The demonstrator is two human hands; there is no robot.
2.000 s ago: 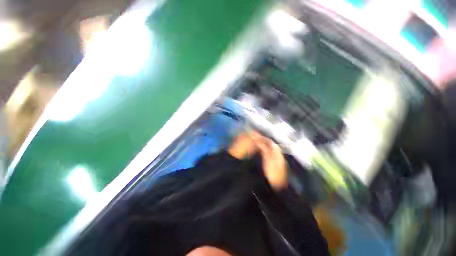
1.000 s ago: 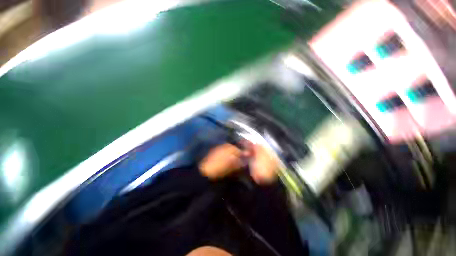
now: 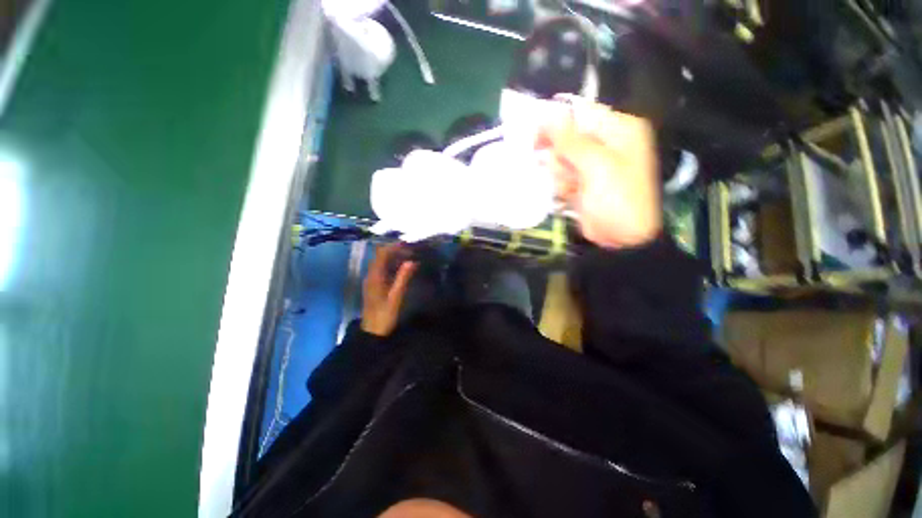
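Observation:
Several security cameras with overexposed white bodies [image 3: 425,192] and black ball heads stand along the green bench's near edge. My right hand [image 3: 612,172], very bright and slightly blurred, is closed around the white part of a camera at the right end of the row; its black ball [image 3: 551,63] points away from me. Whether this camera touches the bench is unclear. My left hand [image 3: 384,291] is below the bench edge, fingers apart, with nothing visible in it. Thin dark leads [image 3: 339,236] lie at the edge above and left of it.
An all-white unit with prongs [image 3: 364,46] is at the back left of the bench [image 3: 349,132]. A green conveyor [image 3: 121,263] with pale edging [image 3: 243,253] runs along the left. Rolling racks [image 3: 809,207] and open brown cartons [image 3: 809,344] are at the right.
The view has turned and cleared; the monitor has left it. My hands, close together before, are now apart, the right up at a camera and the left below the bench edge.

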